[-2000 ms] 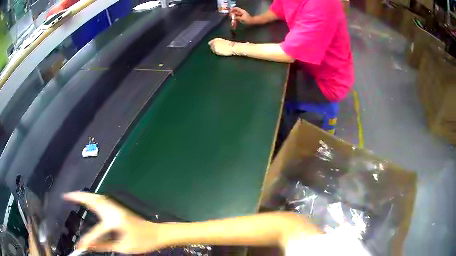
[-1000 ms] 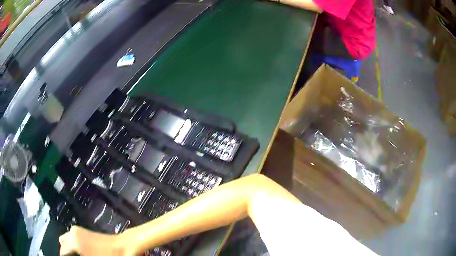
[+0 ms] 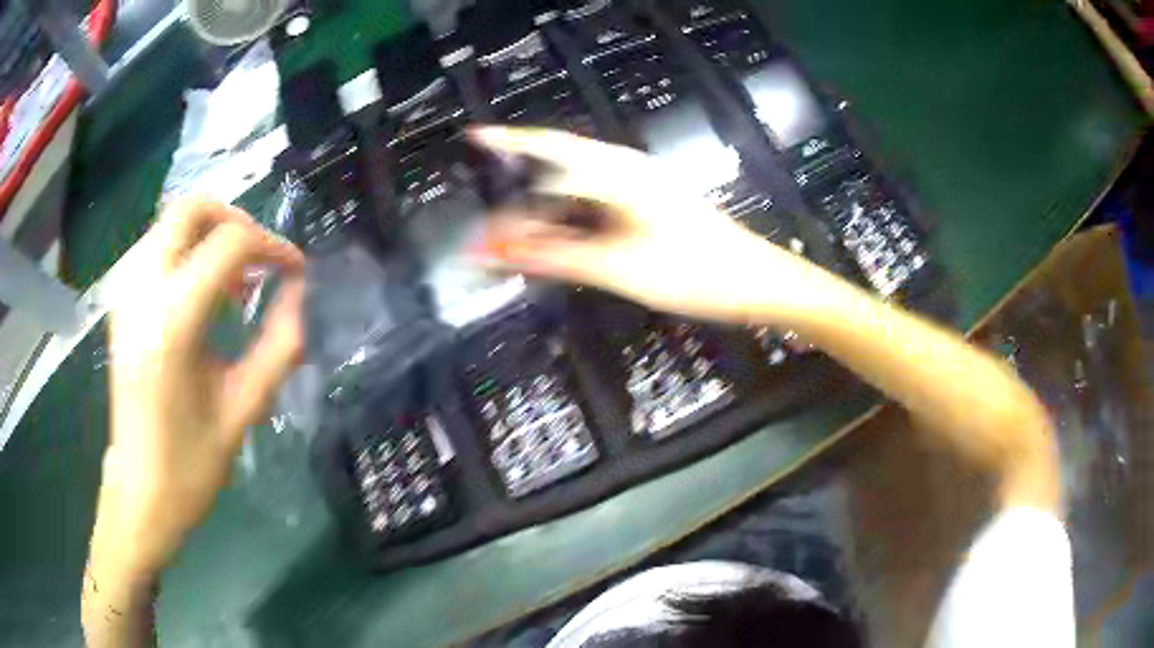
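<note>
Several open black flip phones (image 3: 540, 437) lie side by side in a black foam tray (image 3: 468, 538), with keypads toward me and glossy screens farther back. My left hand (image 3: 184, 367) is over the tray's left edge, thumb and forefinger tips close together. A clear, film-like sheen shows beside and below the fingers, but whether they hold it is unclear. My right hand (image 3: 633, 234) is above the middle phones with thumb and forefinger apart, and no held thing can be made out. Both hands are blurred and cover parts of the phones.
Crumpled clear plastic with white pieces (image 3: 228, 120) lies on the green bench (image 3: 1000, 114) beyond my left hand. A small round fan (image 3: 234, 15) is at the top left. A cardboard box (image 3: 1076, 342) stands at the right. A dark-and-white rounded shape (image 3: 709, 614) is at the bottom edge.
The view has swung down and left onto the tray. My left hand has come into view. My right hand has moved from the tray's near-left side to over the phones, its fingers now spread.
</note>
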